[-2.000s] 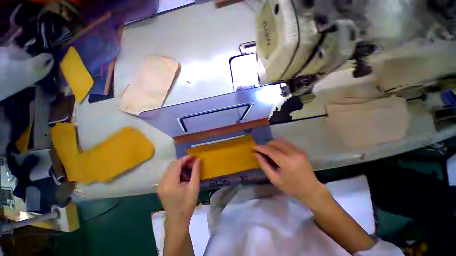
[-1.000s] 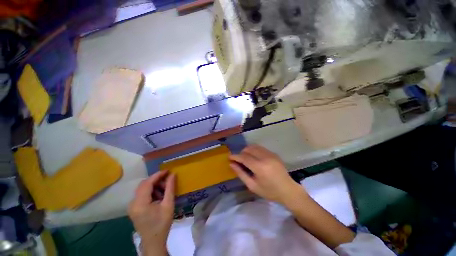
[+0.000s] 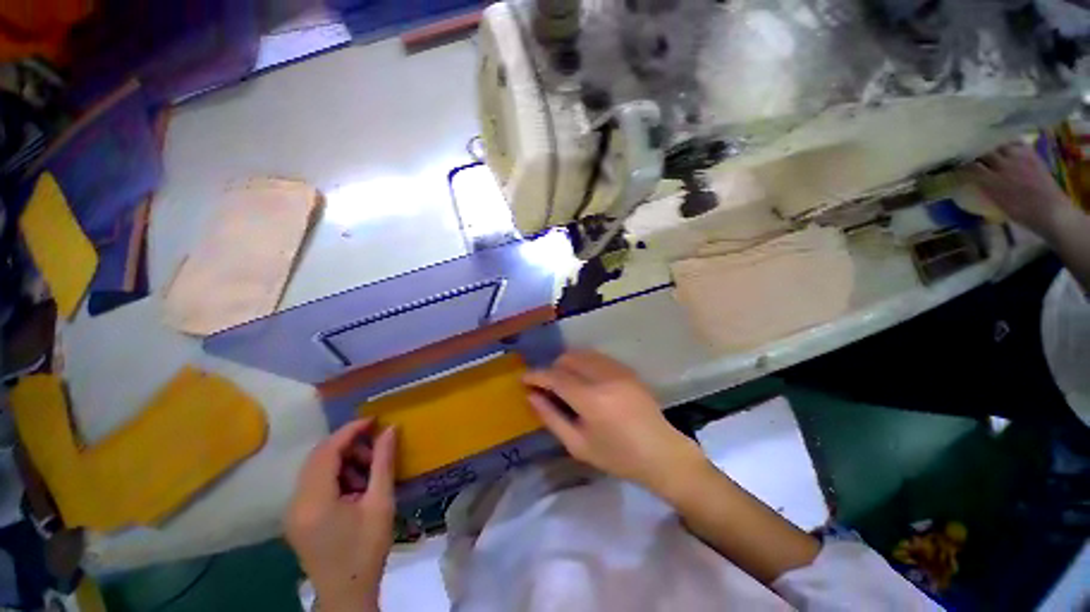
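Observation:
A yellow panel (image 3: 460, 415) lies on the lower leaf of the blue-violet sewing template (image 3: 412, 320), whose upper leaf with a slotted outline stands raised behind a reddish-brown hinge strip. Handwritten marks show on the template's near edge. My left hand (image 3: 347, 508) holds the panel's left end between thumb and fingers. My right hand (image 3: 610, 418) holds its right end with the fingertips. A strip of a pale edge shows along the panel's far side.
The sewing machine head (image 3: 562, 132) stands behind at the right, lamp glare at its needle area. Beige panels (image 3: 765, 287) lie right, another beige panel (image 3: 245, 254) left. Yellow panels (image 3: 179, 442) pile at left. Another person's hand (image 3: 1016, 185) reaches over the table's far right.
The view has shifted right, so the table things appear further left. Another person's hand and arm have come into view at the right. Both my hands remain at the yellow panel's ends.

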